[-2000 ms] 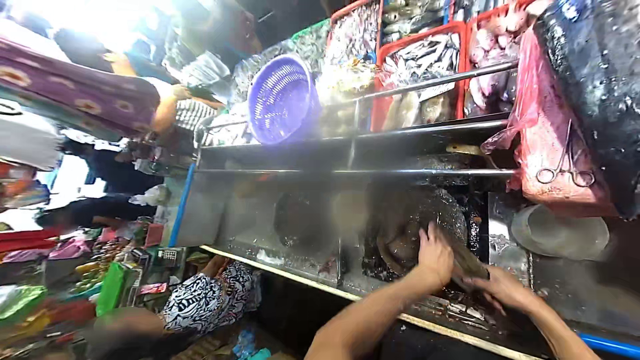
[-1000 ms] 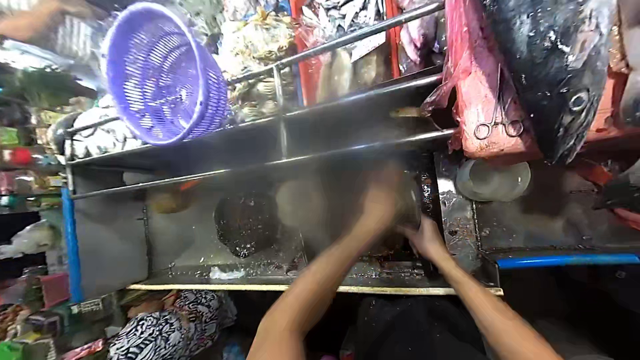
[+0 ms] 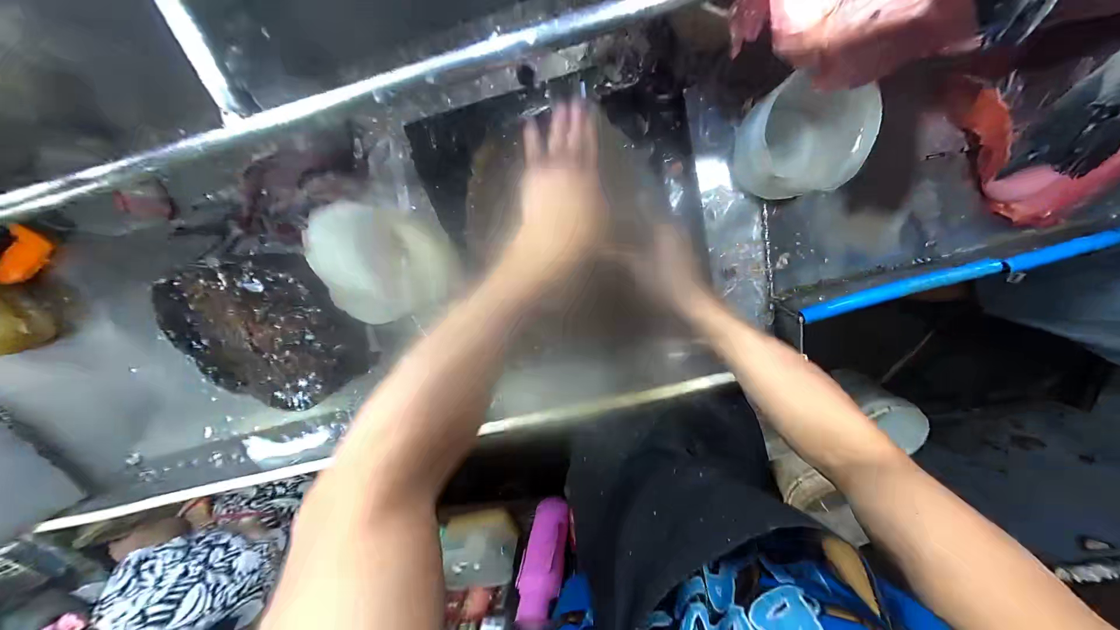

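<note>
Both my hands are over a large rounded brownish board or block (image 3: 499,184) on the wet metal counter. My left hand (image 3: 564,175) lies palm down towards its far part, fingers spread and pointing away, with no item visible in it. My right hand (image 3: 669,262) is at the board's right side, badly blurred, so its grip does not show. Left of my left forearm a whitish plastic container (image 3: 376,258) stands beside a dark, rough round block (image 3: 262,328). Another whitish tub (image 3: 809,136) sits to the right, next to pink plastic (image 3: 875,35).
A metal rail (image 3: 367,87) crosses behind the counter. The counter's pale front edge (image 3: 612,401) and a blue pipe edge (image 3: 962,276) run nearer me. An orange item (image 3: 24,254) lies far left. A person in black-and-white patterned clothing (image 3: 184,569) is below left.
The view has moved closer to the counter. Two seconds ago my hands were on a long, dark fish-like thing; it cannot be made out now. My left hand is now spread over the board.
</note>
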